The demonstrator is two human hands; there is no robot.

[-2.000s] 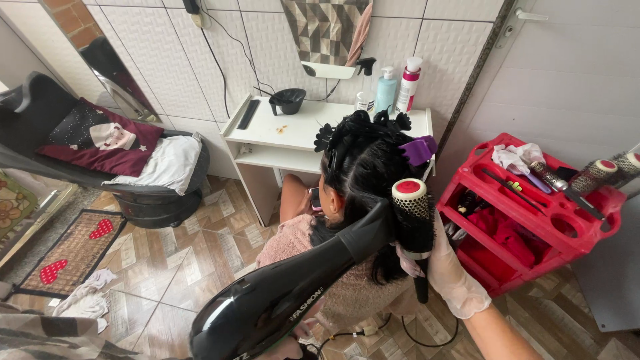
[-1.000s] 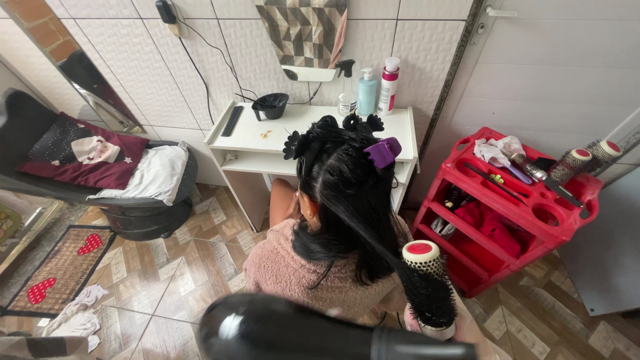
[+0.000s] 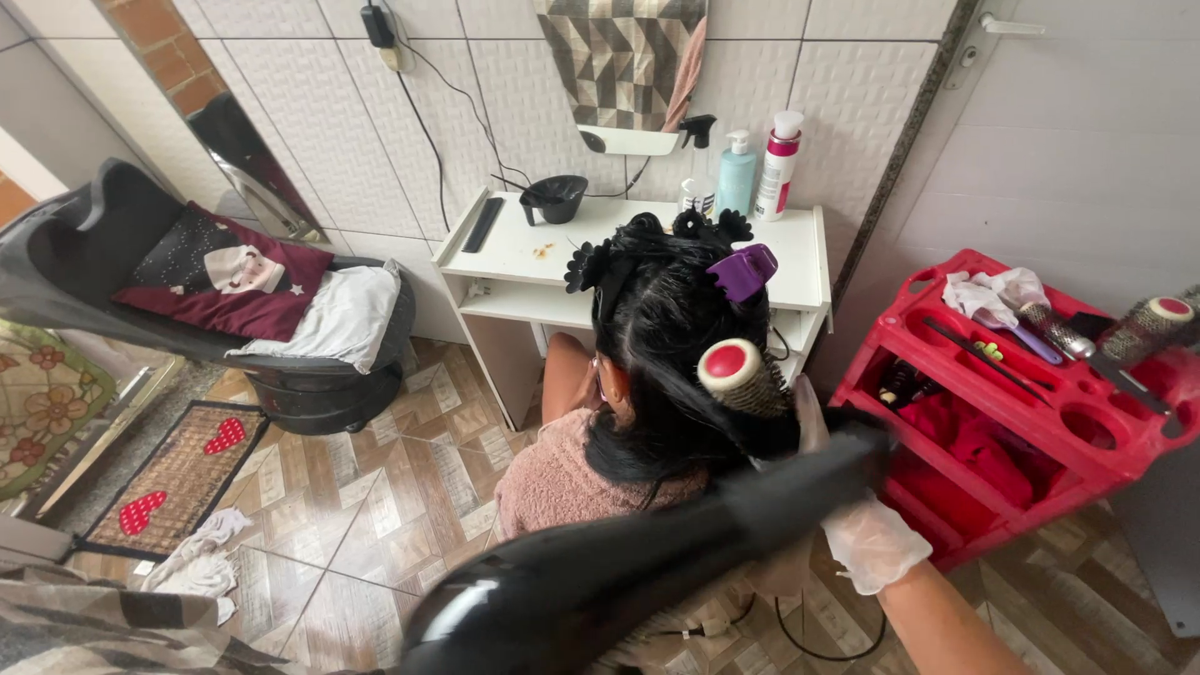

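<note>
A seated person with sectioned black hair (image 3: pixel 656 319) has dark claw clips and a purple claw clip (image 3: pixel 743 273) on top. My right hand (image 3: pixel 872 544), in a translucent glove, is at the right of the head, partly behind the hair dryer. It is closed on a round brush (image 3: pixel 741 375) whose handle is mostly hidden; a lock of hair runs to the bristles. The black hair dryer (image 3: pixel 600 572) crosses the foreground, its nozzle end over my right hand. Its handle and my left hand are outside the view.
A white table (image 3: pixel 600 202) holds a black bowl (image 3: pixel 555 199), a comb (image 3: pixel 482 225) and bottles. To the right stands a red trolley (image 3: pixel 994 412) with more round brushes; to the left, a black wash chair (image 3: pixel 323 398). Cables (image 3: pixel 834 652) lie on the floor.
Since one second ago, the round brush has come up closer to the head. The hair dryer has swung from nearly level to a slant, its nozzle now higher beside my right hand.
</note>
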